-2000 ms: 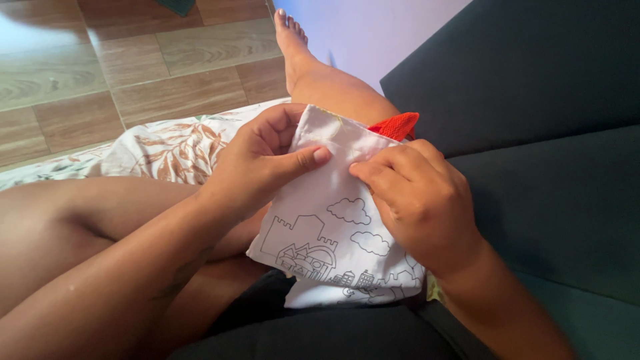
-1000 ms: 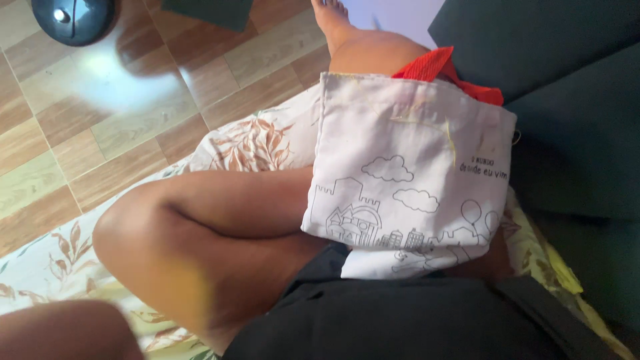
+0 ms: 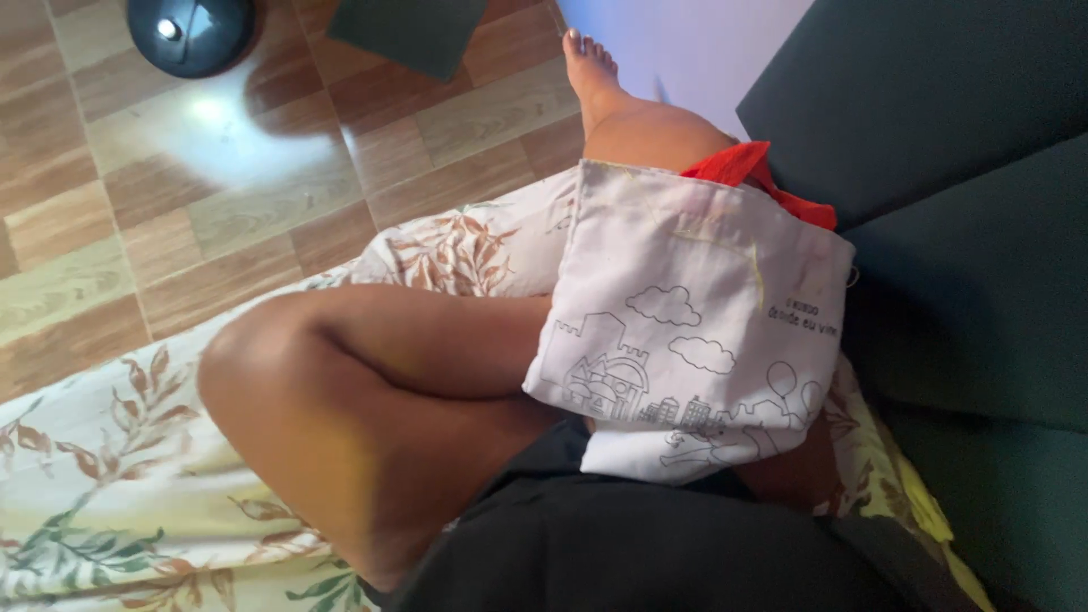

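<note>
Neither of my hands shows in the head view now. A white cloth bag (image 3: 663,255) with printed line drawings of clouds, a castle, buildings and balloons lies across my lap, its lower part folded. It bears some writing at the right. Pale yellowish threads or marks run over its upper part. Red fabric (image 3: 728,163) sticks out from behind its top edge. My crossed legs and dark clothing are around the bag.
A leaf-patterned sheet (image 3: 476,246) lies under my legs. Dark cushions (image 3: 960,221) stand at the right. A round dark object (image 3: 191,34) and a dark flat panel (image 3: 412,30) are at the top, by the wood-look tiled floor (image 3: 255,195).
Two seconds ago both hands held the bag's upper part. They have let go and left the view, and the bag lies spread on my lap. The view has shifted.
</note>
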